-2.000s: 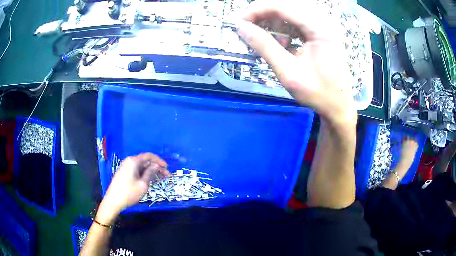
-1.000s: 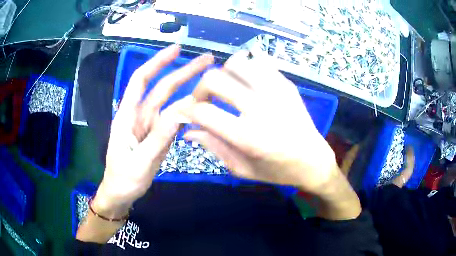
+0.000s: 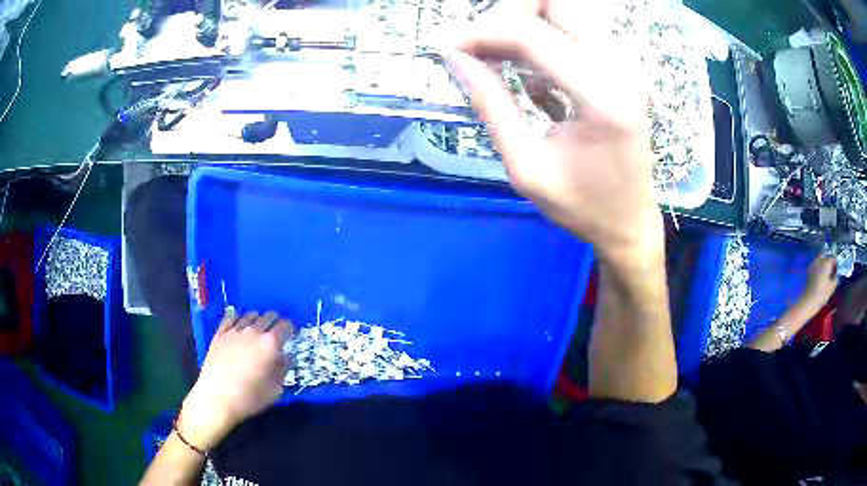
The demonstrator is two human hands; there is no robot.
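Observation:
A pile of small white stemmed parts (image 3: pixel 350 355) lies at the near side of the large blue bin (image 3: pixel 380 256). My left hand (image 3: pixel 238 368) is in the bin at the pile's left, fingers curled down; a thin stem stands up beside its fingertips, and whether the hand holds a part is hidden. My right hand (image 3: pixel 580 142) is raised past the bin, over the bright metal fixture (image 3: pixel 399 81) and the edge of the pale parts tray (image 3: pixel 692 161). Its thumb and index finger are curved toward the fixture; glare hides what is at the fingertips.
A flat dark rectangle (image 3: pixel 722 147) lies right of the tray. Cables (image 3: pixel 171 104) run at the left. Smaller blue bins with pale parts stand at left (image 3: pixel 78 269) and right (image 3: pixel 730 294). A person's arm (image 3: pixel 799 308) reaches at the right, near a round feeder (image 3: pixel 803 90).
My hands were together above the bin; now they are apart. My right hand has moved up to the fixture, and my left hand down to the pile. The view has shifted, showing more of the fixture.

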